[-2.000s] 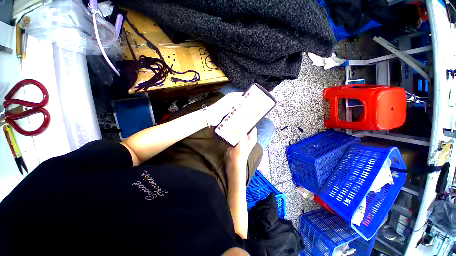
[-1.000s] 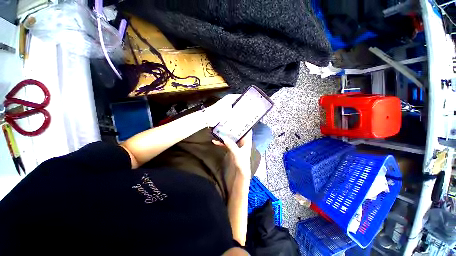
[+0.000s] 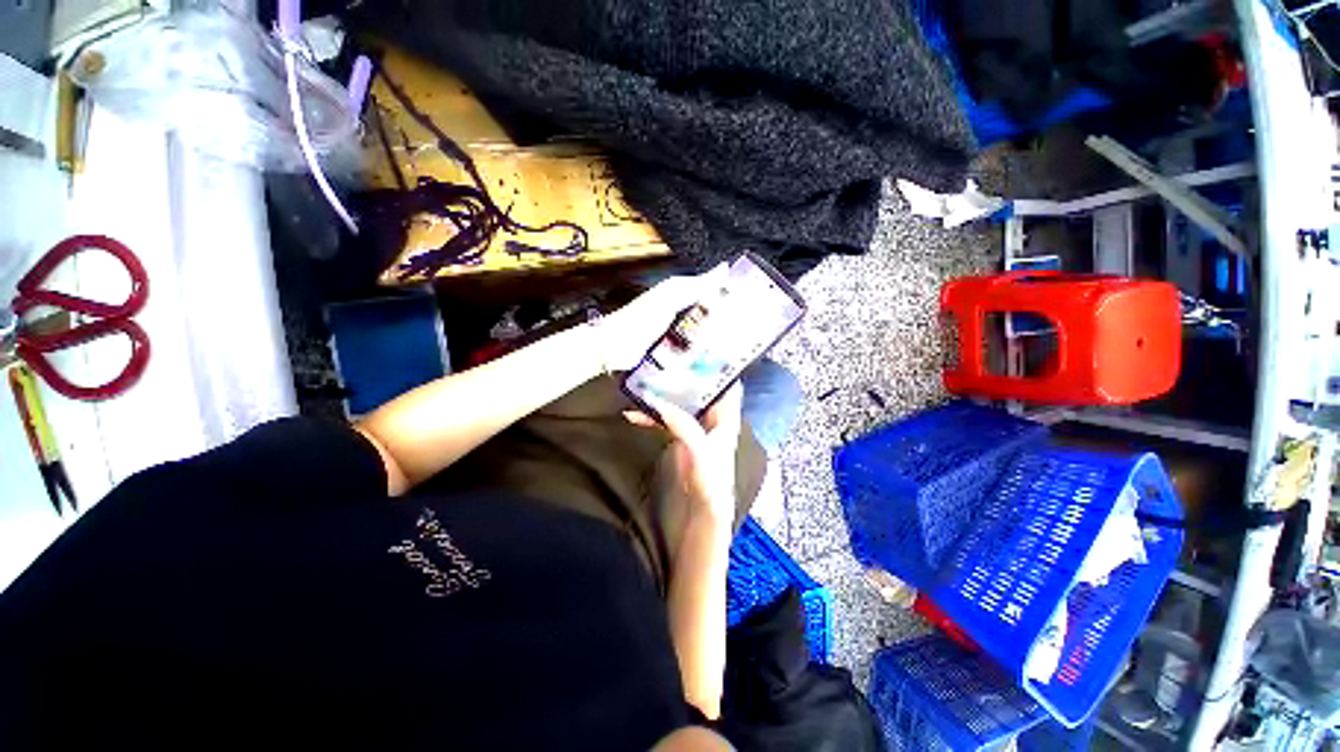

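A smartphone (image 3: 716, 341) with a lit screen is tilted above my lap, near the middle of the view. My left hand (image 3: 657, 316) is at its upper left edge, with the fingers partly hidden by the phone. My right hand (image 3: 701, 445) holds the lower edge from below, with the thumb at the phone's near corner. The screen shows a pale picture with a small dark and reddish patch; its content is too small to read.
Thick dark grey fabric (image 3: 764, 110) drapes over the wooden box (image 3: 551, 184), where a dark cord (image 3: 456, 228) lies. Scissors (image 3: 84, 319) lie on the white table at left. A red stool (image 3: 1132, 341) and blue crates (image 3: 933, 478) stand at right.
The phone screen has changed from a mostly white page to a pale picture. Since the earliest frame, the phone has shifted slightly left and the red stool appears slightly lower in view.
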